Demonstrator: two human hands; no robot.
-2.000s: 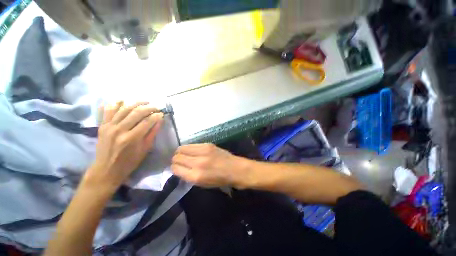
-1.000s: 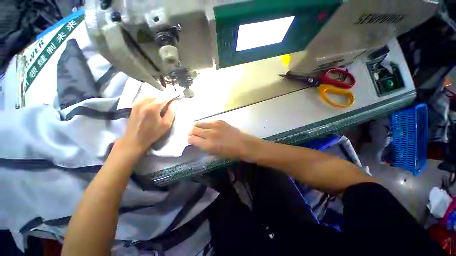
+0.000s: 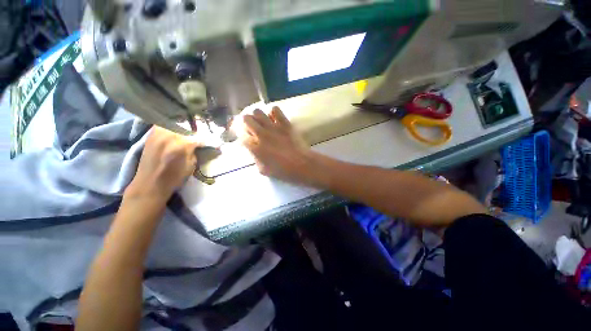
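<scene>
The light grey garment cloth (image 3: 188,258) with dark bands is heaped left of the needle and hangs over the table edge onto my lap. My left hand (image 3: 167,158) is closed on the cloth edge just left of the presser foot (image 3: 217,132), which is partly lost in lamp glare. My right hand (image 3: 275,142) is right of the presser foot, fingers bent near the glare; whether it pinches cloth is unclear. The sewing machine (image 3: 220,48) with its green panel and lit screen stands above both hands. A small curved dark piece (image 3: 205,176) lies below my left fingers.
Scissors (image 3: 428,118) with red and orange handles lie on the table (image 3: 259,200) to the right. A green recess (image 3: 496,100) is at the right table end. A blue basket (image 3: 528,174) stands on the floor at right. A blue-rimmed bin (image 3: 382,242) is beside my knees.
The view swung up to the machine. Both hands moved from the table's front edge to the needle area. My right hand has since moved up, away from the cloth's front edge.
</scene>
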